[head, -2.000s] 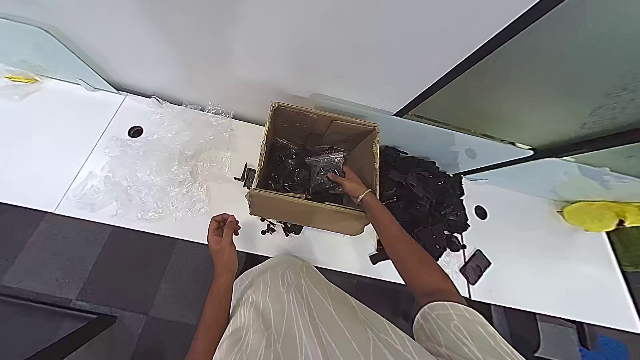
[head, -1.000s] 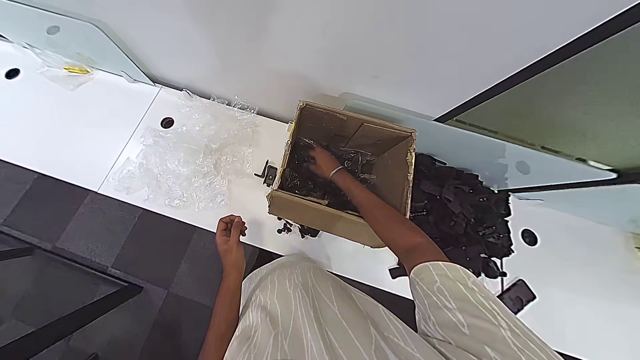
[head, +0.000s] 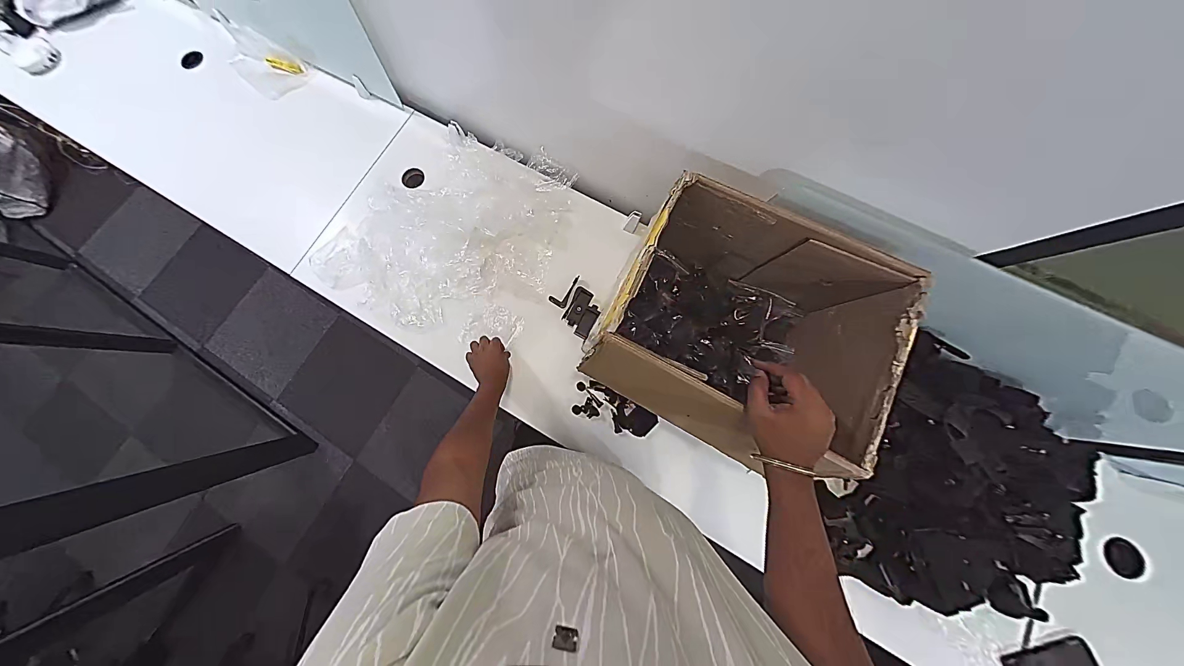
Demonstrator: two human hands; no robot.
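My right hand, with a bangle at the wrist, is over the near wall of an open cardboard box. Its fingers close on a small dark item, partly hidden by the hand. Inside the box lie many black parts in clear plastic bags. My left hand rests at the near edge of a spread of clear plastic wrappers, its fingers curled; whether it holds a wrapper I cannot tell. Small black parts lie in front of the box, and a black bracket stands at its left.
A large heap of black parts lies right of the box. A dark phone-like object is at the lower right. Round holes pierce the white table. A plastic bag with something yellow lies farther left, beside a glass divider.
My right hand has moved from deep in the box to its near wall. My left hand has reached forward to the wrappers on the table. The view has turned.
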